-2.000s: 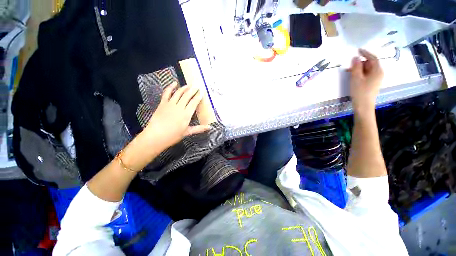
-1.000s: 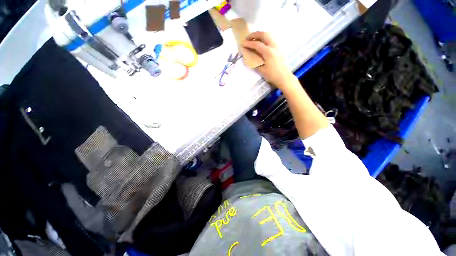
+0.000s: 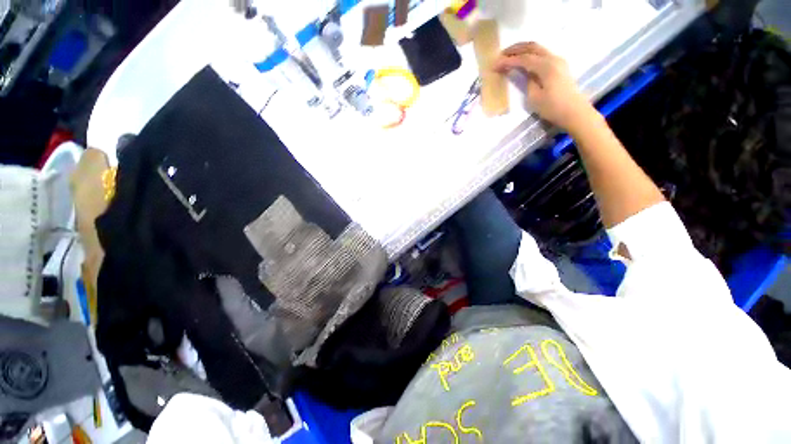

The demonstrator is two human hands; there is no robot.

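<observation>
The black jacket (image 3: 234, 130) with grey checked parts drapes over the left end of the table and down towards the lap. Its checked patch pocket with flap (image 3: 290, 247) faces up, and a narrow trim with round silver dots (image 3: 180, 192) lies above it. The tan card template (image 3: 493, 74) lies on the white table beside the thread snips (image 3: 466, 108). My right hand (image 3: 542, 82) is at the template's right edge, fingertips at or touching it, with a gap between fingers and thumb. My left hand is not visible; only its white sleeve shows at the lower left.
The sewing machine head (image 3: 299, 48) is at the top. Orange-yellow scissors (image 3: 395, 91) and a flat black rectangle (image 3: 431, 52) lie near it. The ruler-marked table edge (image 3: 486, 178) runs diagonally. Dark cloth in blue crates (image 3: 759, 282) stands at right.
The view has turned and shifted. The template has gone from the jacket to the table beside the snips. My right hand has moved to it, then to its right edge. My left hand has left view.
</observation>
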